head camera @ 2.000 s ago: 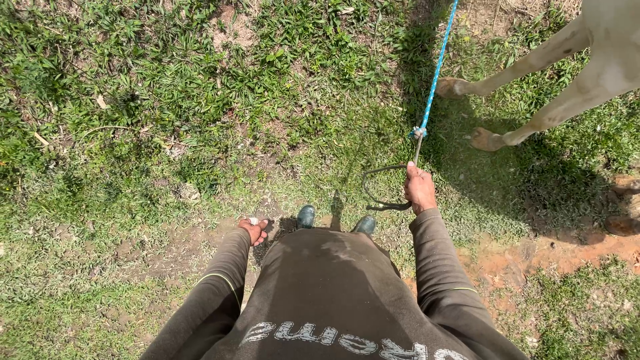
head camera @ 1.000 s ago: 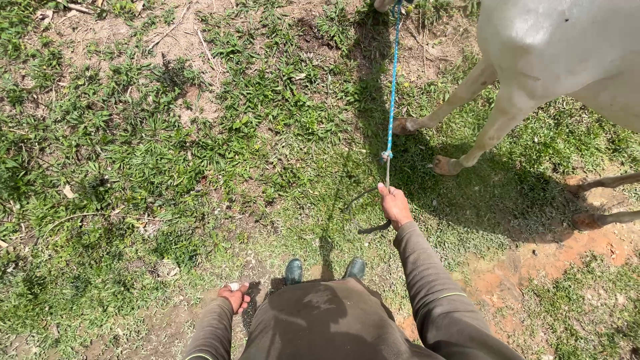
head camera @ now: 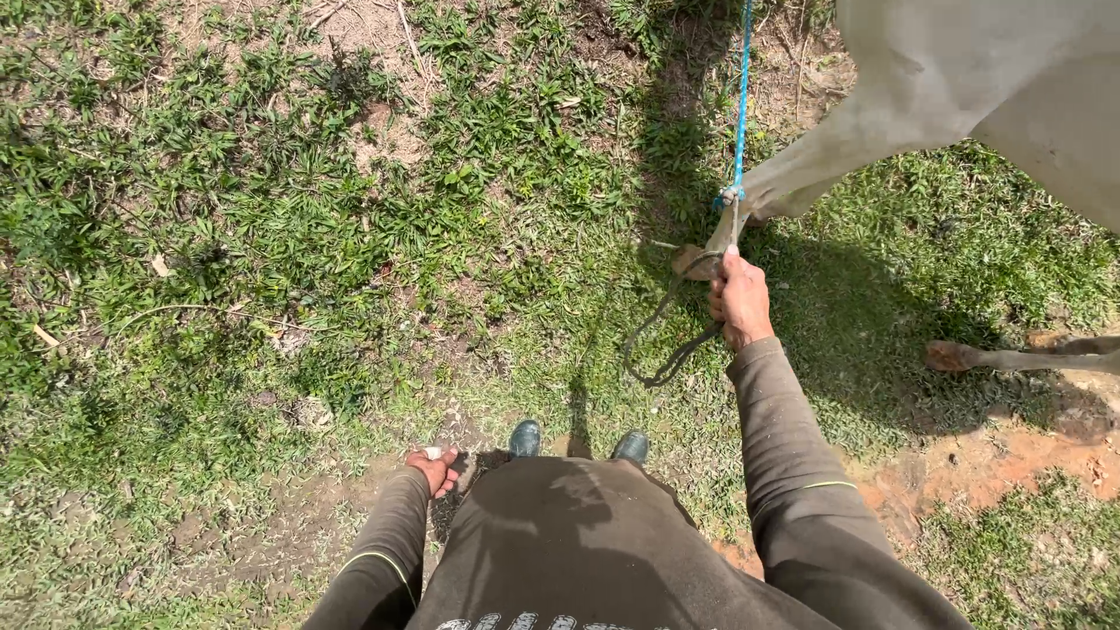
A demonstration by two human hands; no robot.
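My right hand (head camera: 742,299) is closed on a dark cord (head camera: 667,366), whose loop hangs to the left of my fist. Above the fist, the cord joins a blue and white rope (head camera: 743,105) at a knot, and the rope runs up out of view. My left hand (head camera: 434,471) is low beside my body, fingers curled, with a small whitish thing on it; whether it is gripped or worn cannot be told. A pale, short-haired hoofed animal (head camera: 945,87) stands at the upper right, its head out of view. One front hoof (head camera: 696,262) is just behind the cord.
Grass (head camera: 507,219) with patches of dry soil and twigs covers the ground ahead and left. My boots (head camera: 525,438) stand on short grass. Another of the animal's legs (head camera: 1006,359) is at the right edge, near bare reddish earth (head camera: 962,464).
The animal's near front leg has moved to the left, its hoof now behind the cord by my right hand. My right hand keeps hold of the cord. The view has shifted somewhat.
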